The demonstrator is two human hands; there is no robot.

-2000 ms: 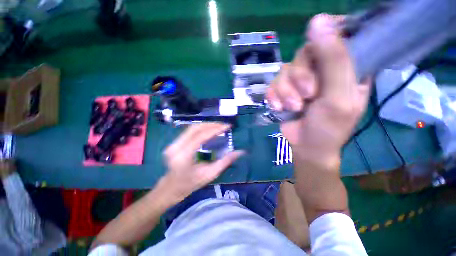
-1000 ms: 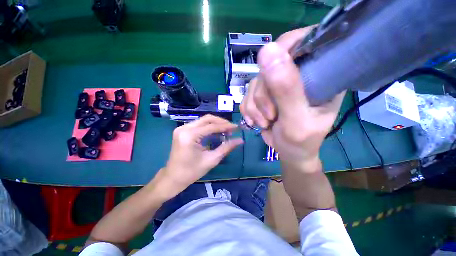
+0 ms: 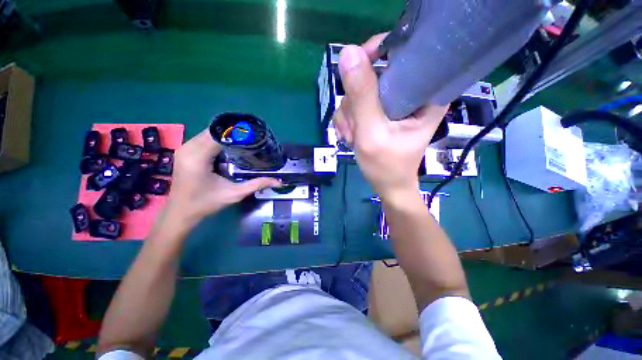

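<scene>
The black product body (image 3: 262, 151) lies on the fixture (image 3: 281, 218), its open round end facing up with blue and orange wiring inside. My left hand (image 3: 200, 179) holds the body at its left end, fingers behind and thumb along the front. My right hand (image 3: 384, 133) grips the thick grey electric screwdriver (image 3: 450, 53), raised over the screw feeder. The screwdriver's tip is hidden by my right hand. Two lime-green pads show on the fixture's front part.
A pink mat (image 3: 151, 228) with several small black parts is at left. Screw feeders (image 3: 325, 91) stand behind my right hand, a white box (image 3: 542, 151) and plastic bag (image 3: 611, 176) at right. Cables cross the right side. A carton (image 3: 17, 119) is far left.
My left hand has moved left, from in front of the fixture onto the body's left end. My right hand still holds the screwdriver, now more upright. The camera view has shifted.
</scene>
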